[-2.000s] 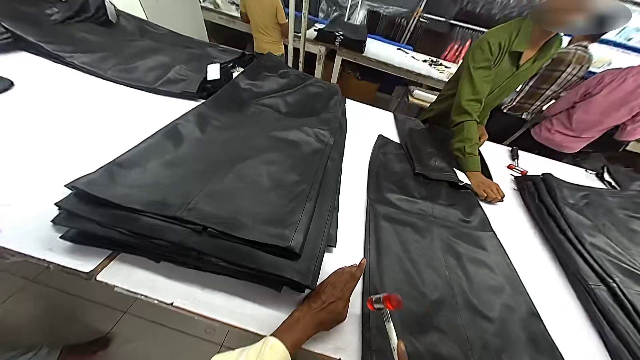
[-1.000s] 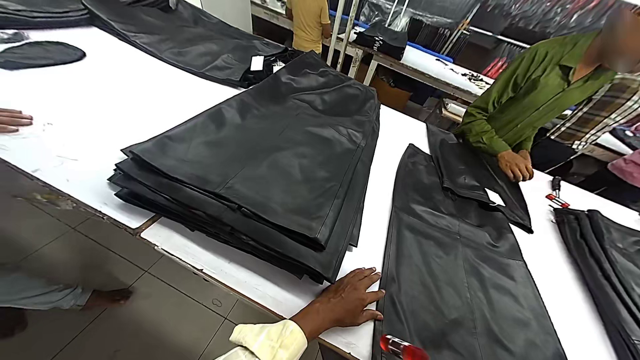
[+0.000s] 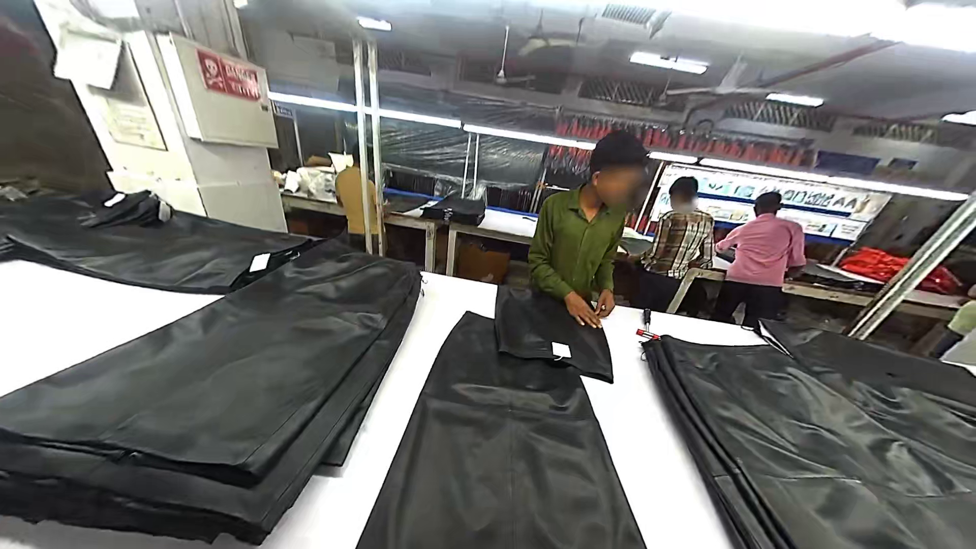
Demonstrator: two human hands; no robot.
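Neither my left hand nor my right hand shows in the head view now. A black leather panel [image 3: 509, 457] lies lengthwise on the white table in the middle, running off the bottom edge. Over its far end lies a smaller black leather piece [image 3: 541, 324] with a white tag [image 3: 561, 350]. A thick stack of black leather pieces [image 3: 206, 374] is at the left. More black leather pieces [image 3: 831, 427] lie at the right, with a red and black tool [image 3: 648, 334] near their far corner.
A co-worker in a green shirt [image 3: 577, 244] stands across the white table [image 3: 427, 335], both hands at the smaller piece. Further black leather [image 3: 152, 248] lies at the far left. Other people stand at benches behind, beside metal posts [image 3: 367, 152].
The view has tilted up strongly, and my hand at the panel's left edge and the red-headed hammer have gone out of view. The co-worker in green stands more upright.
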